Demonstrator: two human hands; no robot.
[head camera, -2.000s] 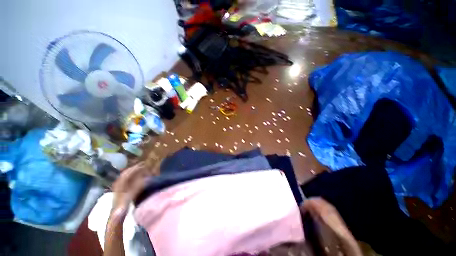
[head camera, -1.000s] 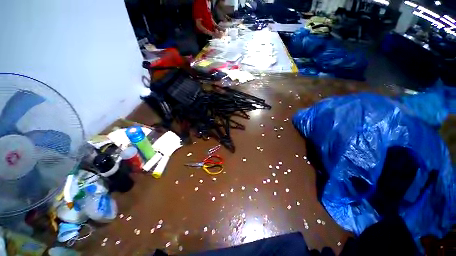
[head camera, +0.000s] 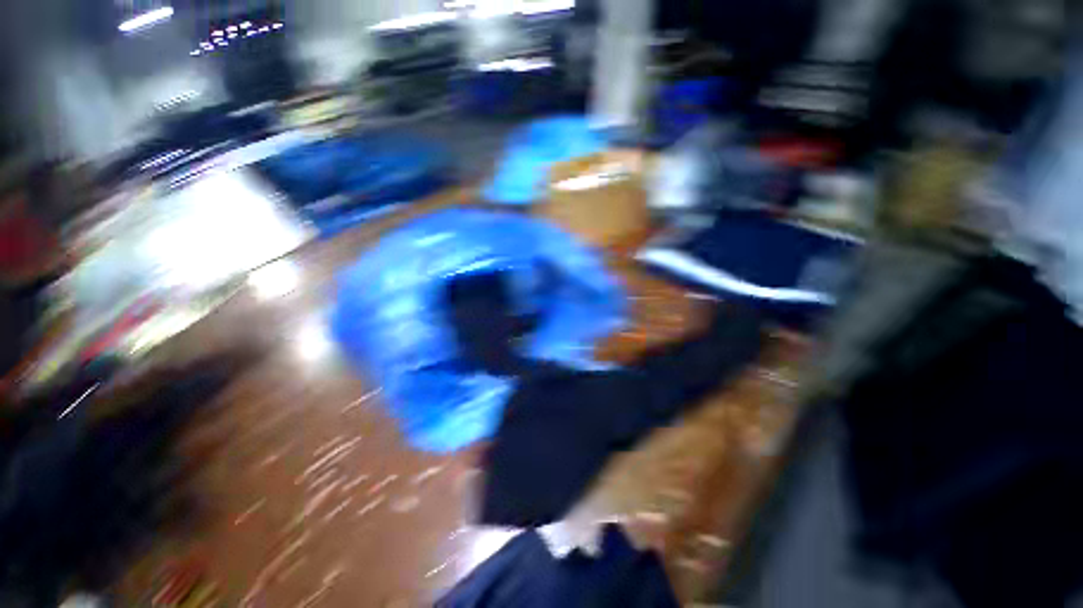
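The frame is heavily blurred. A dark navy garment (head camera: 564, 576) shows at the bottom edge, cut off by it. Small pale patches lie at its upper edge; I cannot tell if they are fingers or cloth. A black garment (head camera: 552, 445) lies on the brown table (head camera: 285, 499), stretching up to the right. The open blue plastic bag (head camera: 404, 279) stands behind it with black cloth in its mouth. Neither of my hands can be made out.
A navy folded stack with a white band (head camera: 760, 255) lies at the far right, by a brown carton (head camera: 600, 202). Dark clothes (head camera: 974, 416) hang at the right. Blurred black hangers (head camera: 107, 451) lie at the left. A bright white-topped table (head camera: 220, 226) stands beyond.
The view has swung right. The fan and bottles have left the picture; the blue bag now sits near the middle. The pink garment and both hands, visible two seconds ago, no longer show clearly.
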